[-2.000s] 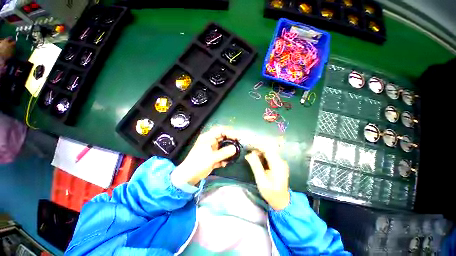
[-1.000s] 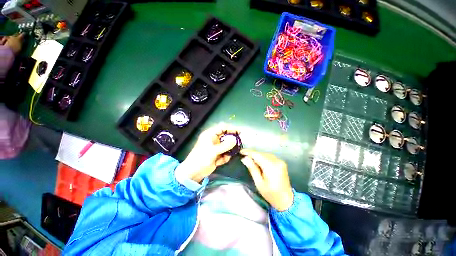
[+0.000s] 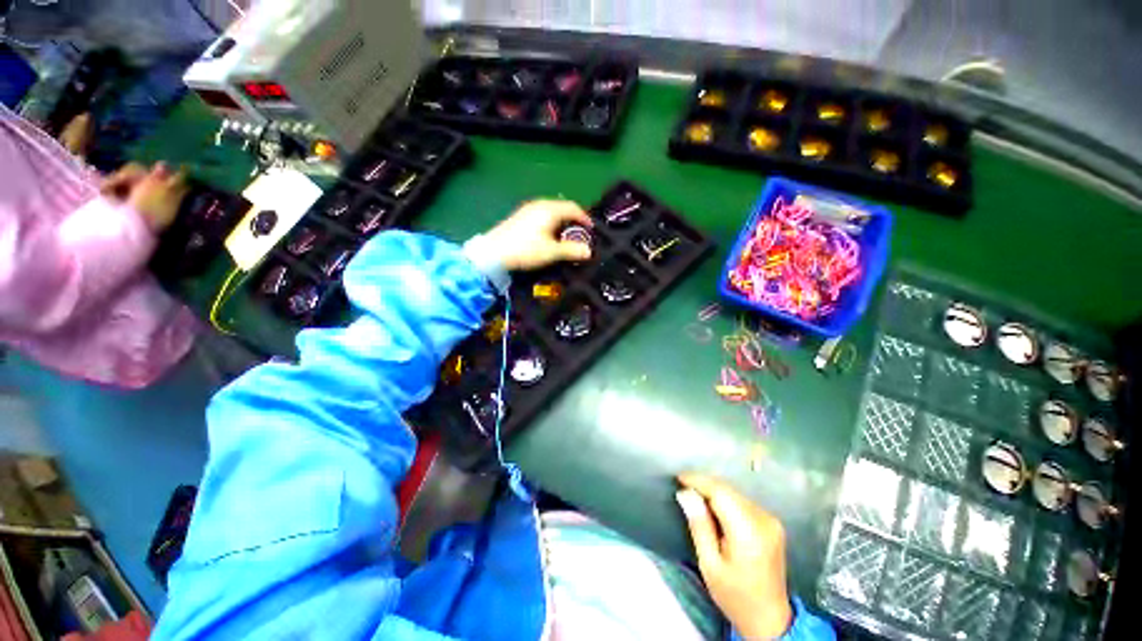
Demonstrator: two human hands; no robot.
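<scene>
My left hand (image 3: 541,235) is over the upper end of the black foam tray (image 3: 576,366), its fingers on a round dark unit (image 3: 575,238) with a pale rim at a pocket. The tray's other pockets hold dark round units and some amber-centred housings, partly hidden by my left sleeve. My right hand (image 3: 739,546) is low over the green mat, fingers loosely apart, with nothing seen in it.
A blue bin (image 3: 743,299) of pink-red loops stands right of the tray, loose loops (image 3: 739,386) below it. A clear tray (image 3: 864,482) with silver discs lies right. More black trays (image 3: 820,130) lie behind. A bench instrument (image 3: 328,69) and a person in pink (image 3: 88,251) are left.
My left hand has moved from in front of my body, up and away to the foam tray with the round unit. My right hand has separated from it and lowered. The view has tilted up.
</scene>
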